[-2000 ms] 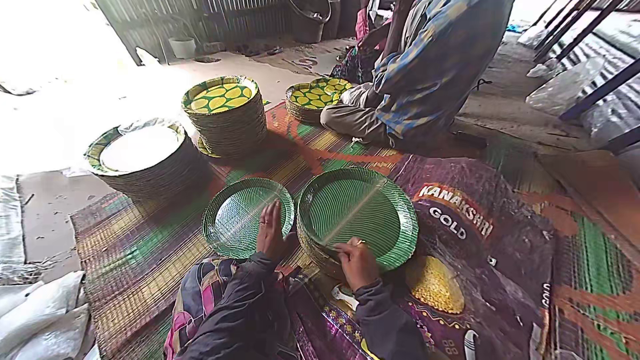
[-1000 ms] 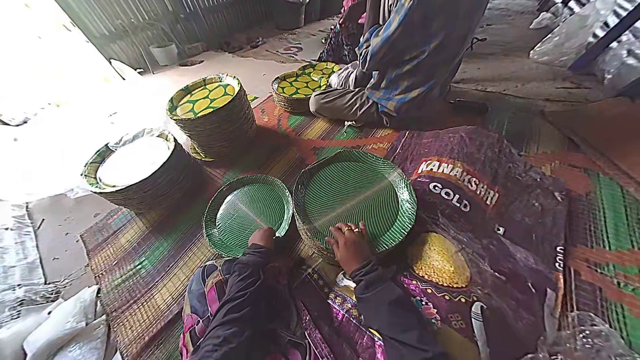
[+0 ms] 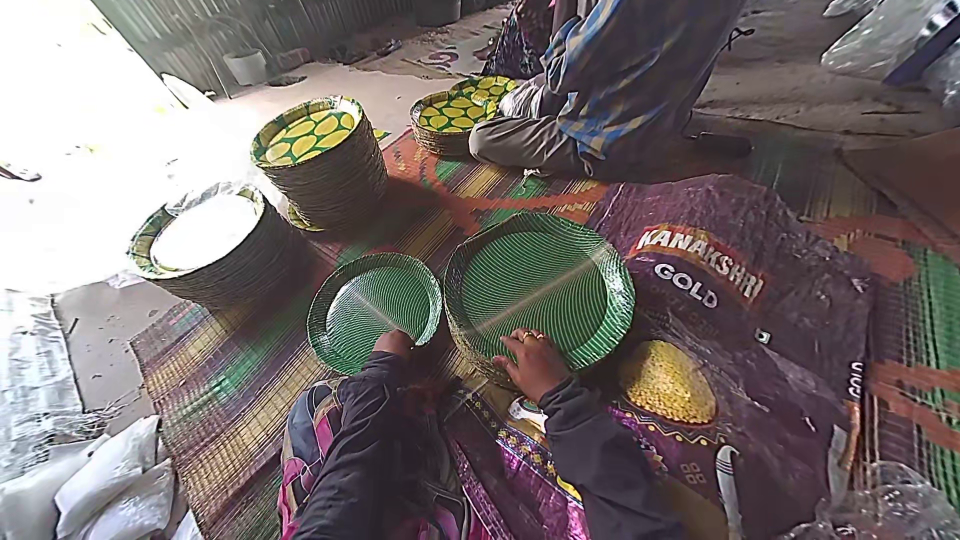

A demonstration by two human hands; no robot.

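My left hand [image 3: 394, 343] is at the near right rim of a smaller round green plate [image 3: 360, 307], its fingers curled over the edge and partly hidden. To the right of that plate lies a stack of larger green plates [image 3: 547, 277] with a striped pattern. On the near edge of this stack rests my right hand [image 3: 534, 361], with rings on a finger, its fingers bent and spread over the top plate. The two sets of plates sit side by side, close together.
Tall stacks of yellow-patterned plates [image 3: 322, 172] and white-topped plates [image 3: 217, 247] stand left on the woven mat [image 3: 247, 390]. A seated person [image 3: 600, 90] is beyond, beside lower plate stacks [image 3: 442, 127]. A purple printed sack [image 3: 780, 360] lies right, white bags [image 3: 112, 472] lower left.
My left hand has moved from flat over the smaller plate to its near rim. By now, two yellow-patterned stacks or plates show beside the seated person, where one showed earlier.
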